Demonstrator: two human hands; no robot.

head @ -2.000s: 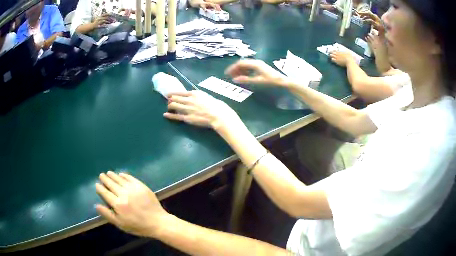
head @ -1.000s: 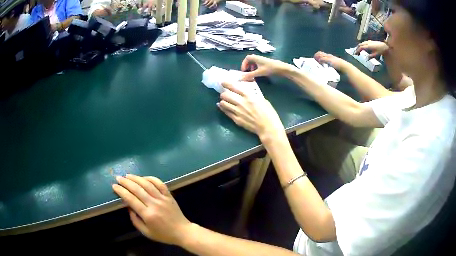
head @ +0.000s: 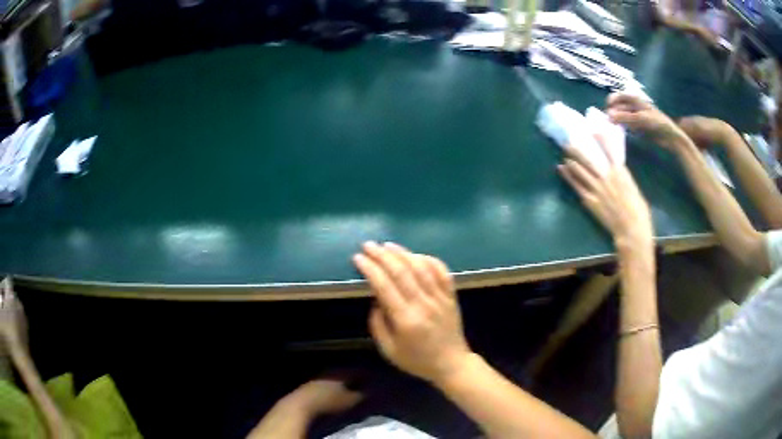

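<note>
My right hand (head: 416,309) rests at the pale front edge of the green table (head: 283,171), palm down, fingers extended, holding nothing. My left hand (head: 324,396) is low at the bottom, below the table edge, blurred and dark at the fingers; whether it holds anything cannot be told. A white wrapped bundle (head: 568,129) lies on the table at the right, under the hands of the person there. A white piece beside it is partly covered by their fingers.
A person in a white top sits at right; their forearm (head: 639,291) crosses the table edge. White slips (head: 24,159) and a small white item (head: 75,156) lie at left. Another person's arm (head: 21,343) shows lower left. A fanned white pile (head: 574,56) lies by the posts.
The view has swung left, showing the left-hand items and another person's arm. My left hand has come into view at the bottom. My right hand stays at the table edge, empty.
</note>
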